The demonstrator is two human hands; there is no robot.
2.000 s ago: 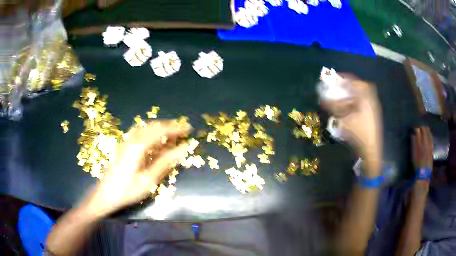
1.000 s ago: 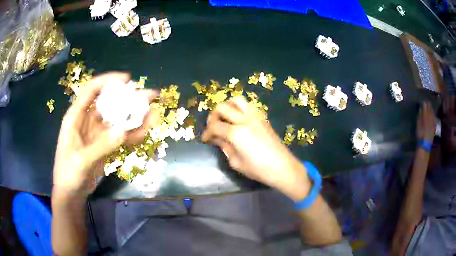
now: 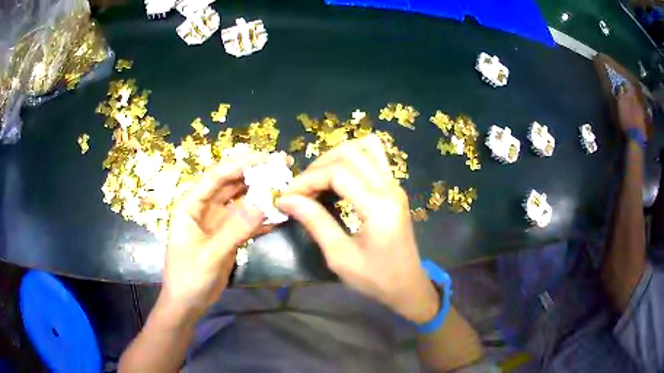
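Observation:
My left hand (image 3: 207,222) holds a white plastic housing (image 3: 268,186) upright between thumb and fingers, above the near edge of the gold heap. My right hand (image 3: 364,218), with a blue wristband (image 3: 435,297), pinches at the housing's right side. A bit of gold shows at its fingertips, most likely a brass contact (image 3: 277,195); the fingers partly hide it. Loose brass contacts (image 3: 145,171) lie in a heap behind and left of my hands, with smaller groups (image 3: 457,137) to the right.
Fitted housings (image 3: 502,144) stand apart at the right. More housings (image 3: 244,37) lie at the far left. A clear bag of contacts (image 3: 54,55) is at the left edge. A neighbour's hand (image 3: 630,109) reaches over a tray at far right. A blue sheet (image 3: 451,10) lies at the far edge.
My left hand has moved right and nearer with the housing. My right hand has moved from the gold contacts to the housing. The neighbour's hand has moved up to the tray.

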